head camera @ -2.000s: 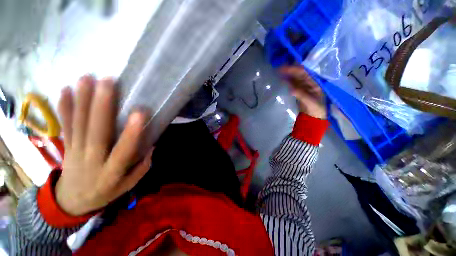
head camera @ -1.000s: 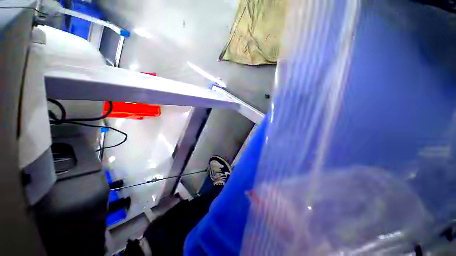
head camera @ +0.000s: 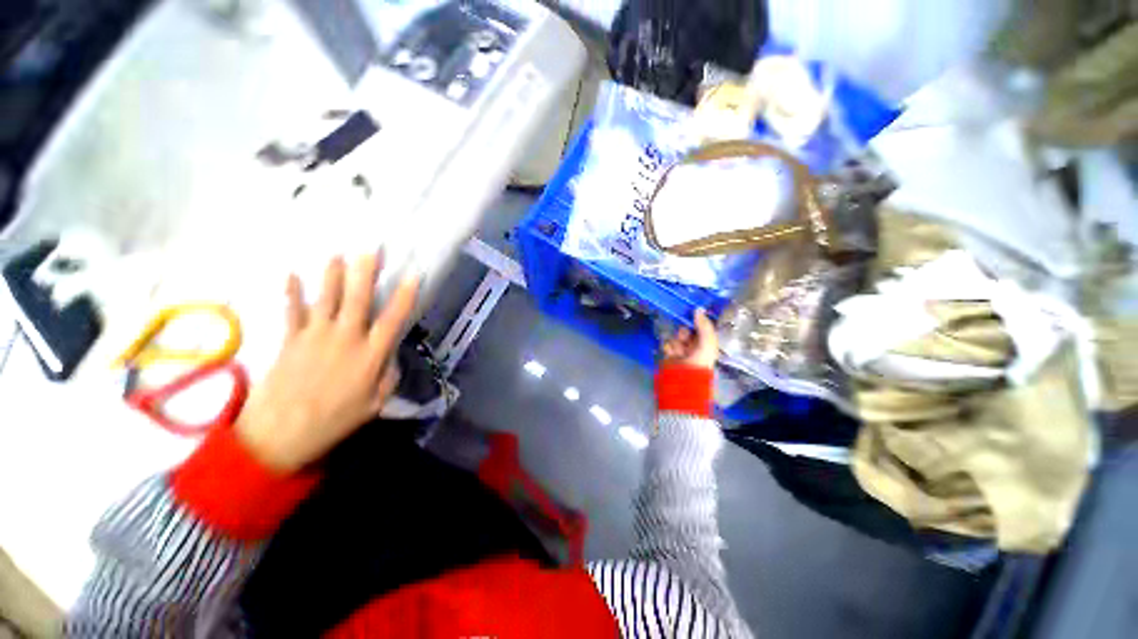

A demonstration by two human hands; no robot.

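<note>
The blue plastic crate (head camera: 599, 300) stands to the right of and below the white machine table (head camera: 75, 462). A clear plastic bag (head camera: 603, 169) with handwritten code lies on it, with a looped brown strip (head camera: 736, 242) on top. My right hand (head camera: 690, 345) grips the crate's near rim; its fingers are partly hidden. My left hand (head camera: 327, 368) lies flat, fingers apart, on the table's right edge and holds nothing. Scissors with a yellow and a red handle (head camera: 190, 397) lie left of it; their blades are not clear.
Small dark attachments (head camera: 340, 140) and a black pad (head camera: 53, 312) lie on the table. A control box (head camera: 468, 50) is at its far end. Khaki cloth with white cloth (head camera: 973, 424) is piled right of the crate. A black bag (head camera: 686, 44) is behind it. A red frame part (head camera: 530, 493) is below.
The view swung down under the table and back. Both hands, out of sight a second ago, show again. Compared with two seconds ago, the crate and table appear farther off.
</note>
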